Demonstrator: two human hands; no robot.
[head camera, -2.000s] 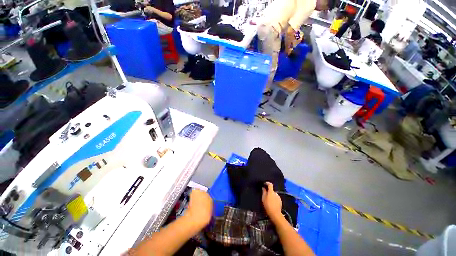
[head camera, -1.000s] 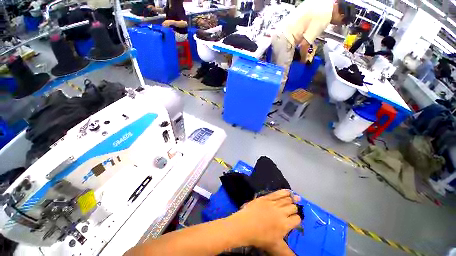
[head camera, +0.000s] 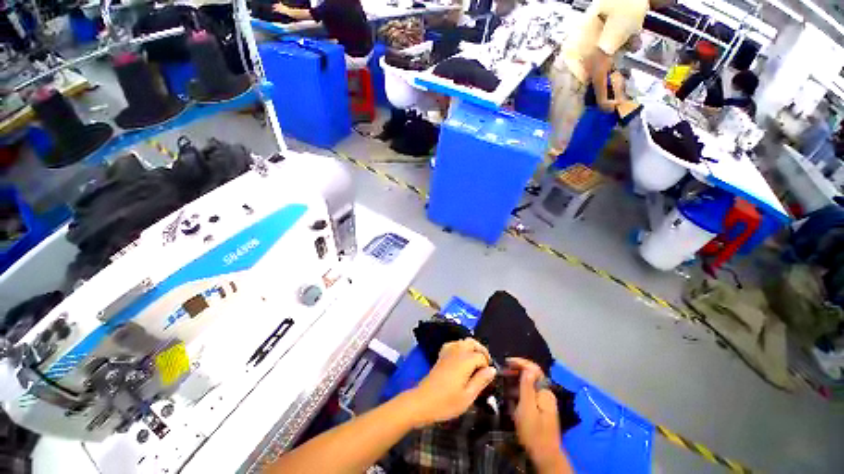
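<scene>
A bundle of black fabric pieces (head camera: 515, 326) and dark plaid cloth (head camera: 444, 451) lies on a glossy blue surface (head camera: 606, 421) right of the sewing machine table. My left hand (head camera: 455, 378) and my right hand (head camera: 539, 407) are close together over the bundle, fingertips nearly meeting. Both hands have fingers pinched at a small dark strip or tie on the bundle; its exact form is too small to tell. The plaid lies below my hands at the picture's bottom edge.
The white sewing machine (head camera: 250, 268) with a blue stripe fills the left on its ruler-edged table (head camera: 324, 407). Thread cones (head camera: 148, 91) stand behind it. Across the aisle are a blue covered box (head camera: 486, 171), a small stool (head camera: 566, 193), a standing person (head camera: 592, 65) and cloth on the floor (head camera: 740, 324).
My left hand has drawn back from across the bundle, and my right hand now shows beside it. The view has shifted, so the machine and bundle sit slightly further right.
</scene>
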